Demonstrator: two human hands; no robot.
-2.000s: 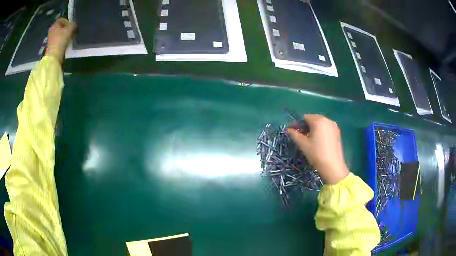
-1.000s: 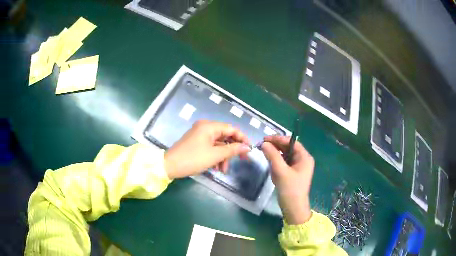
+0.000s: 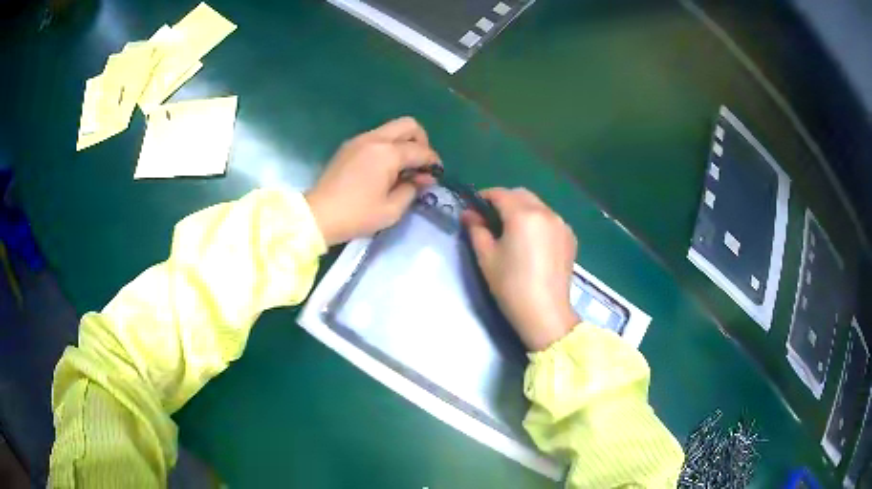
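A tablet back cover point(image 3: 421, 306) lies tilted on its white backing sheet point(image 3: 430, 401) in front of me, bright with glare. Its corner with round openings point(image 3: 442, 202) is at the top, between my hands. My left hand point(image 3: 371, 180) is at the left of that corner, fingertips bent together on its edge; a small dark thing shows at them. My right hand point(image 3: 526, 256) is right of the corner and holds dark tweezers point(image 3: 478, 208), their front end pointing toward my left fingertips. Whether a small piece is at the tips cannot be told.
Loose yellowish cards point(image 3: 186, 138) overlap at the upper left. A heap of thin slivers point(image 3: 722, 457) is at the lower right, beside a corner of a blue tray point(image 3: 799, 479). More covers on white sheets point(image 3: 744, 220) lie along the right and top.
Both hands have moved from the cover's middle and right side to its corner with round openings. The view has shifted; the white card with the black area has left the picture.
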